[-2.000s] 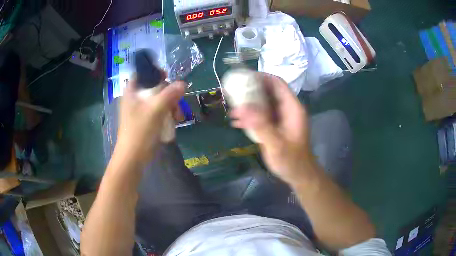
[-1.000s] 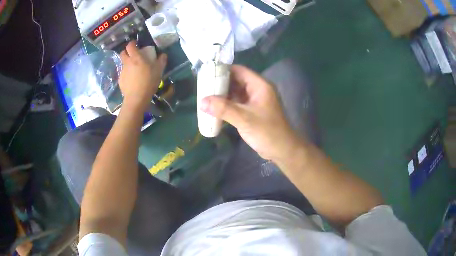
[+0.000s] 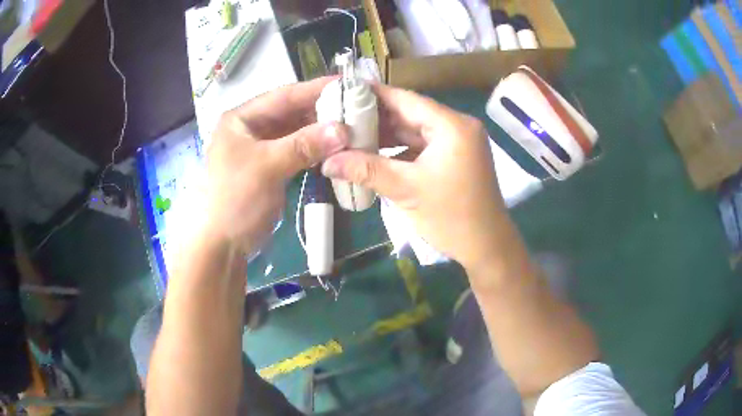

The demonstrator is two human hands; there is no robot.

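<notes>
My left hand (image 3: 281, 158) and my right hand (image 3: 415, 158) hold a cream-white handle housing (image 3: 358, 134) upright between them, above the bench. A dark seam runs down its length, and small pale parts stick out of its top end. No black head shows on it. My thumbs press on its front; the other fingers are behind it. Just below, a second microphone (image 3: 320, 236) with a white handle and dark upper part lies on the bench, a thin white cable beside it.
An open brown carton (image 3: 476, 67) at the back holds white-wrapped things and white microphones with black heads. A white and brown speaker (image 3: 539, 122) with a blue light stands to the right. Green circuit boards (image 3: 237, 50) lie on a white-topped box. White wrapping (image 3: 411, 236) lies by my right hand.
My left hand has come from beside the power supply to the housing, which my right hand alone held. The view has shifted, showing the carton and the second microphone.
</notes>
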